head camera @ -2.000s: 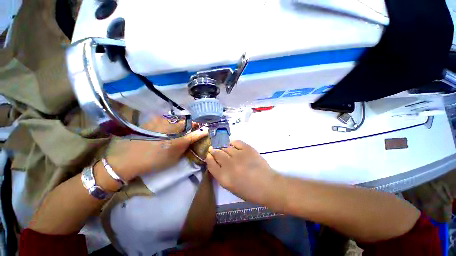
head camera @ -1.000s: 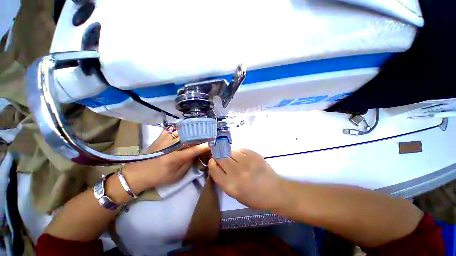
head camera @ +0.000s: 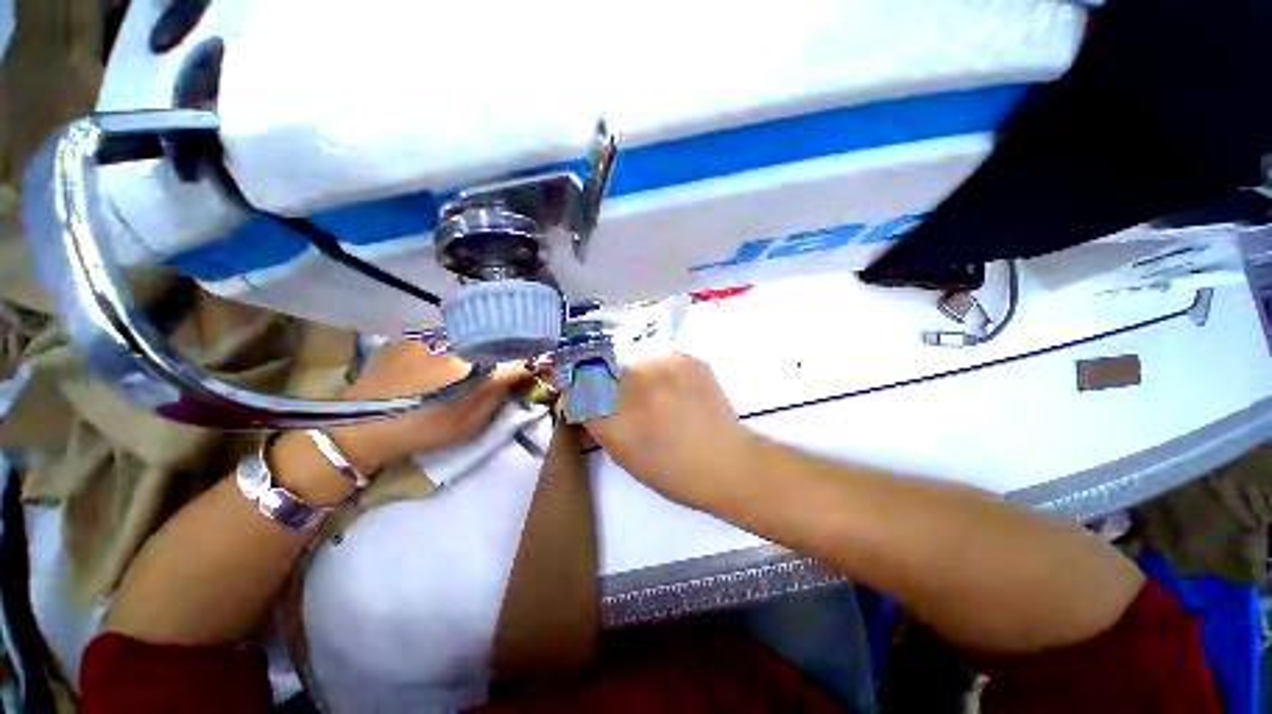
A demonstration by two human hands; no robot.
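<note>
The khaki garment (head camera: 551, 572) with white lining (head camera: 405, 600) runs from the table's front edge up to the needle area of the white sewing machine head (head camera: 419, 84). My left hand (head camera: 440, 398) lies on the cloth left of the needle, its fingertips partly behind the metal guard and thread dial (head camera: 504, 320). My right hand (head camera: 670, 426) is just right of the grey-blue block (head camera: 587, 384), fingers bent on the cloth edge; its fingertips are partly hidden by the block. The needle and presser foot are mostly hidden.
Khaki cloth (head camera: 168, 446) is heaped at left. Black cloth (head camera: 1102, 154) hangs over the machine arm. A dark device and cable (head camera: 993, 321), a brown patch (head camera: 1109, 373) and a red item (head camera: 721, 293) are on the table. A measuring tape (head camera: 698, 589) follows the front edge.
The view has shifted, moving the machine head left in the picture. My right hand has moved up and closer beside the grey-blue block. My left hand stays left of the needle.
</note>
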